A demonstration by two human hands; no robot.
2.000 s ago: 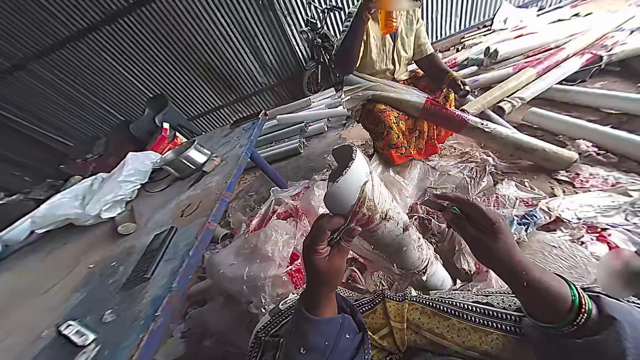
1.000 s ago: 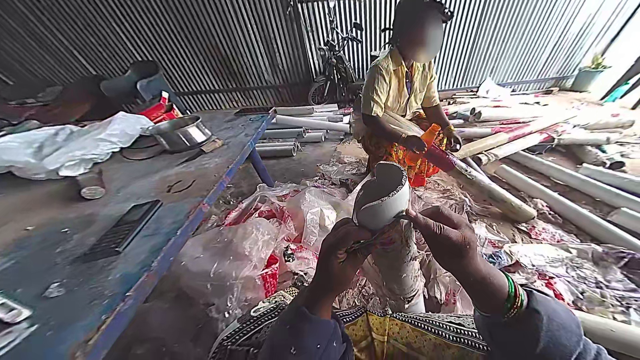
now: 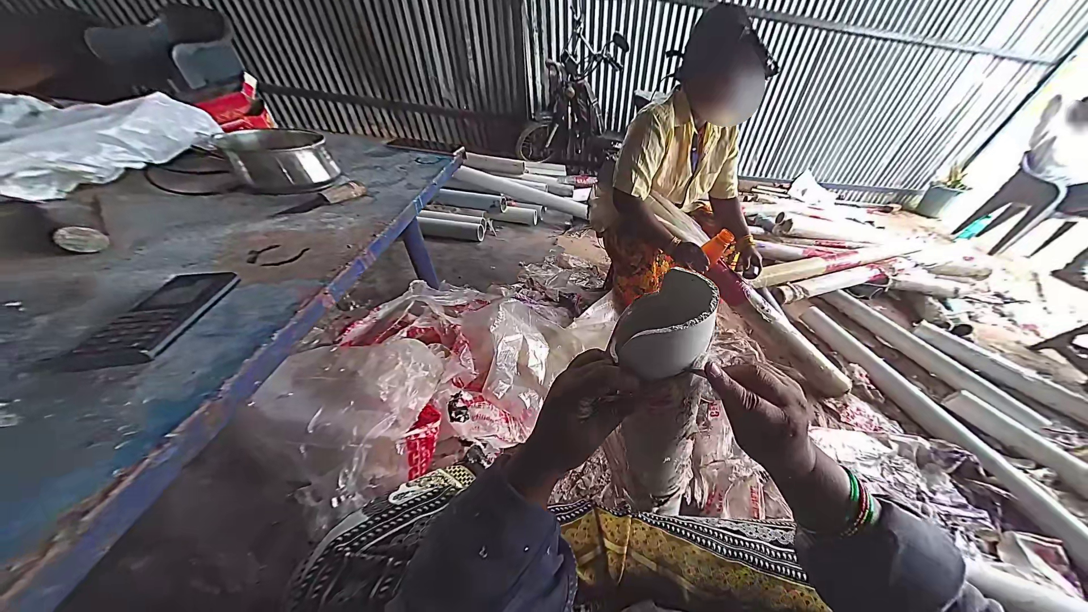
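Observation:
A white plastic pipe [image 3: 667, 340] with an uneven, cracked rim stands nearly upright in front of me, its open end facing up. Dirty plastic film [image 3: 654, 442] wraps it below the rim. My left hand [image 3: 586, 408] is at the left side of the pipe just under the rim, fingers bent and pinched together on what looks like the film's edge. On the other side, my right hand [image 3: 765, 412] has thumb and forefinger close to the film's top edge; whether it grips the film cannot be told. The lower end of the pipe is near the patterned cloth over my lap.
At left is a blue-edged metal table [image 3: 280, 340] with a steel pot [image 3: 285, 160], a knife [image 3: 327, 197] and a black phone-like device [image 3: 153, 323]. Crumpled plastic [image 3: 382, 399] covers the ground. A person [image 3: 680, 170] sits ahead with a wrapped pipe; more pipes [image 3: 926, 365] lie right.
The pipe has gone from leaning to nearly upright, and my right hand has come in from the right to its rim. The view has turned to the right.

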